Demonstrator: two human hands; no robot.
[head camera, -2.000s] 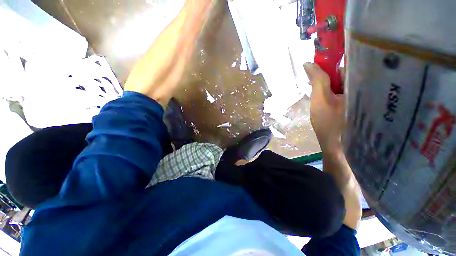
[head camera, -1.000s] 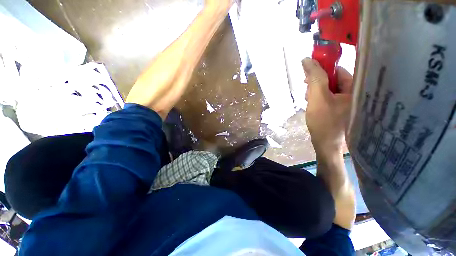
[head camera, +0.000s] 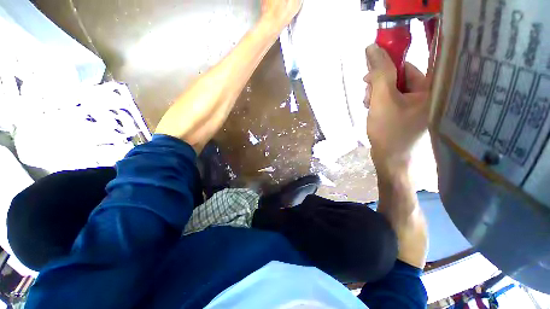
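Observation:
The grey cutting machine (head camera: 494, 139) fills the right side, with part of its printed nameplate showing. Its red handle (head camera: 393, 45) stands at the motor's left side. My right hand (head camera: 395, 102) is closed around the handle, thumb on its near side. The white stacked fabric (head camera: 322, 66) lies left of the handle, very bright, with a curved edge line. My left hand (head camera: 282, 9) is at the top edge by the fabric's left side, its fingers cut off or blurred. The knife and base plate are hidden or out of frame.
Small white scraps (head camera: 253, 137) litter the brown surface (head camera: 181, 36). A white fabric pile with slits (head camera: 90, 121) lies at the left. My shoe (head camera: 298, 190) and bent knees are below. A light blue panel (head camera: 437, 220) is at the lower right.
The machine and its handle have moved toward the top of the picture, with my right hand on the handle. My left arm has swung to the right, and more of my left hand shows.

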